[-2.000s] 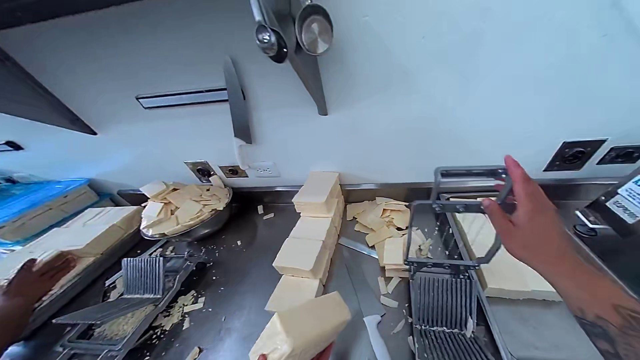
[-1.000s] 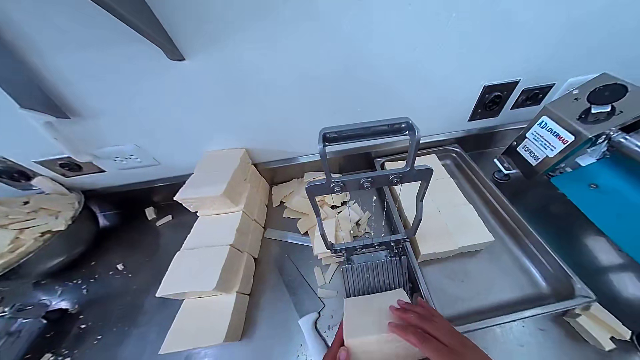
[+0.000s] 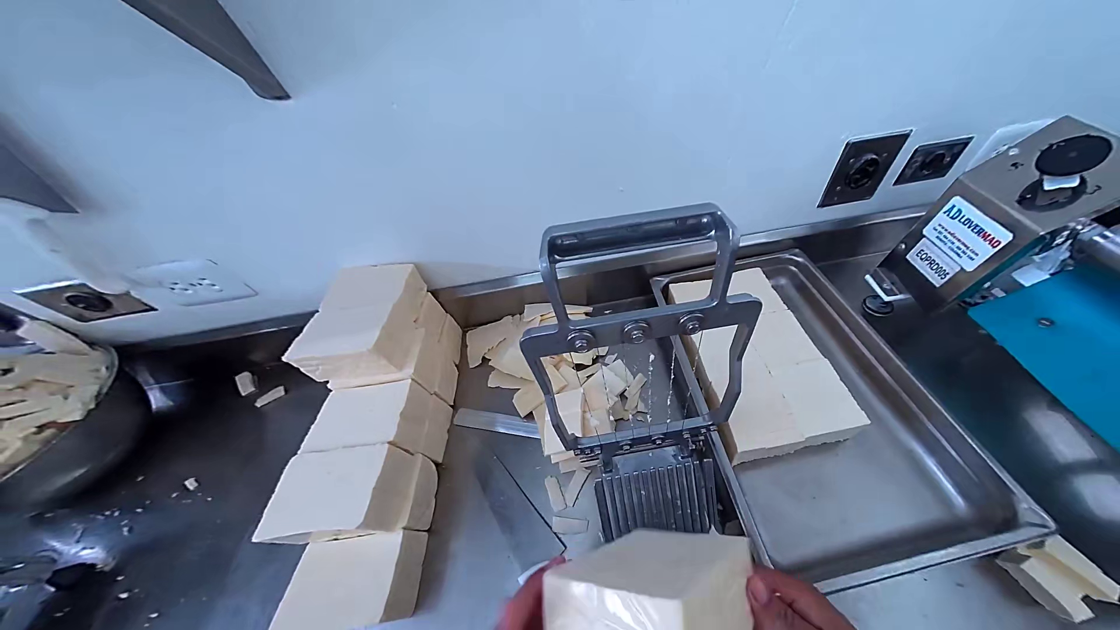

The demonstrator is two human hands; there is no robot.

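A pale block of what looks like cheese (image 3: pixel 652 573) is held between my left hand (image 3: pixel 528 602) and my right hand (image 3: pixel 792 602) at the bottom edge. Just beyond it stands a wire slicer with its wire frame (image 3: pixel 643 332) raised over a ridged metal bed (image 3: pixel 658 494). Stacked blocks (image 3: pixel 350 490) form a row to the left. Thin offcuts (image 3: pixel 582 389) lie behind the slicer. Left of the slicer's bed, a knife (image 3: pixel 512 503) rests on the steel counter, its handle mostly hidden. Joined blocks (image 3: pixel 779 376) sit in the metal tray on the right.
The steel tray's rim (image 3: pixel 927 446) borders the slicer. A metal machine (image 3: pixel 1006 210) with a blue-green panel (image 3: pixel 1059 324) stands at right. At left is a metal bowl (image 3: pixel 83 464) of slices. Offcuts (image 3: pixel 1059 573) lie by the tray's near corner. Sockets (image 3: pixel 864 169) are on the wall.
My right hand has left the slicer's frame and now holds the block together with my left hand. The frame stays raised. The view has swung right, and the other person's hand is out of view.
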